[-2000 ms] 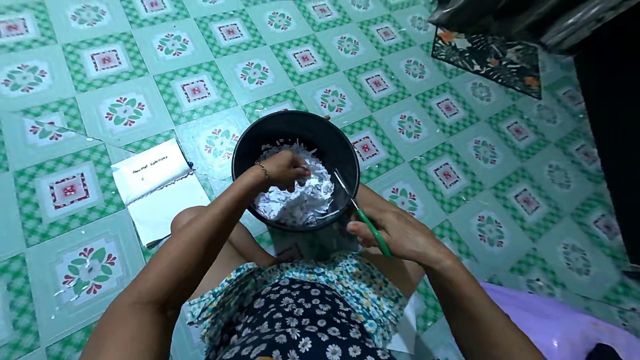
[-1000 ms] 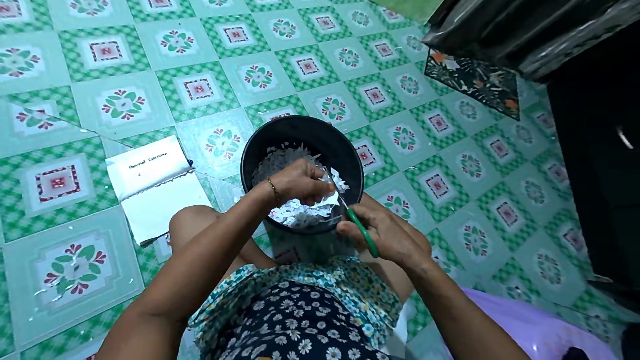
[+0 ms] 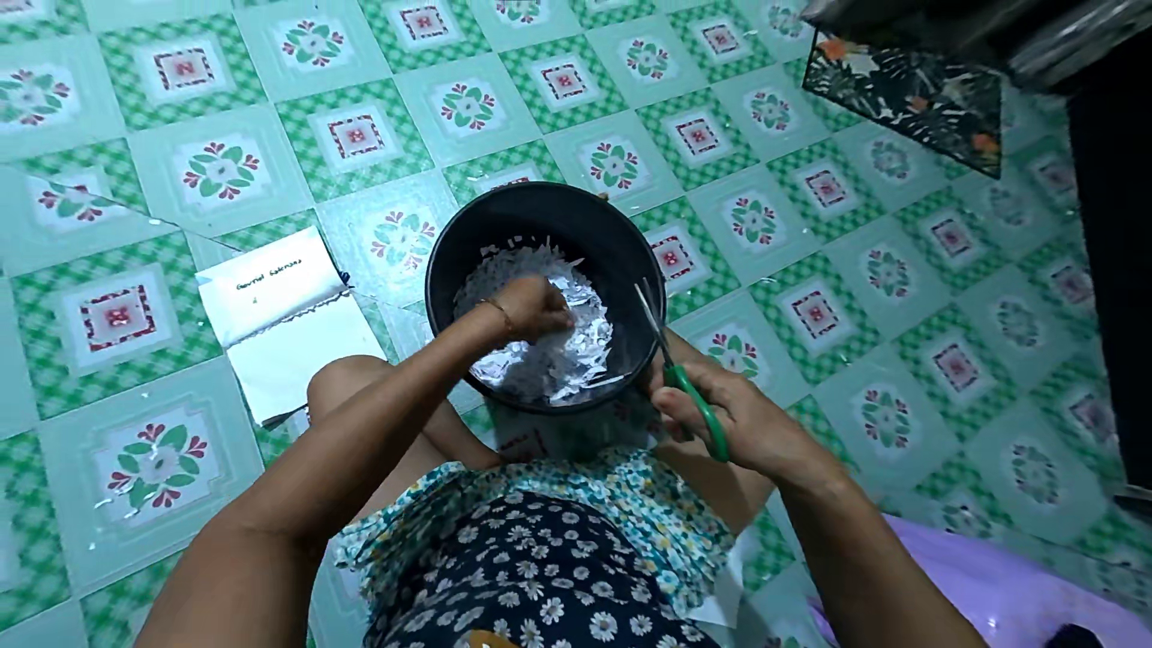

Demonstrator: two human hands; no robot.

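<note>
A round black bucket (image 3: 630,252) stands on the floor between my legs, with many cut strips of white paper (image 3: 576,360) inside. My left hand (image 3: 535,309) is over the paper in the bucket, fingers curled down; whether it holds any paper cannot be told. Green-handled scissors (image 3: 693,396) are in my right hand (image 3: 720,405) at the bucket's right rim. Their blades point up and away over the rim, slightly parted.
An open notebook (image 3: 292,346) with handwriting lies on the floor left of the bucket. A purple plastic item (image 3: 999,585) is at the lower right. A dark floral mat (image 3: 909,99) and dark plastic-like sheeting (image 3: 1080,36) are at the upper right.
One second ago my left hand was near the scissor blades with white paper at it; now it is further left, down over the strips. The scissors have stayed in my right hand.
</note>
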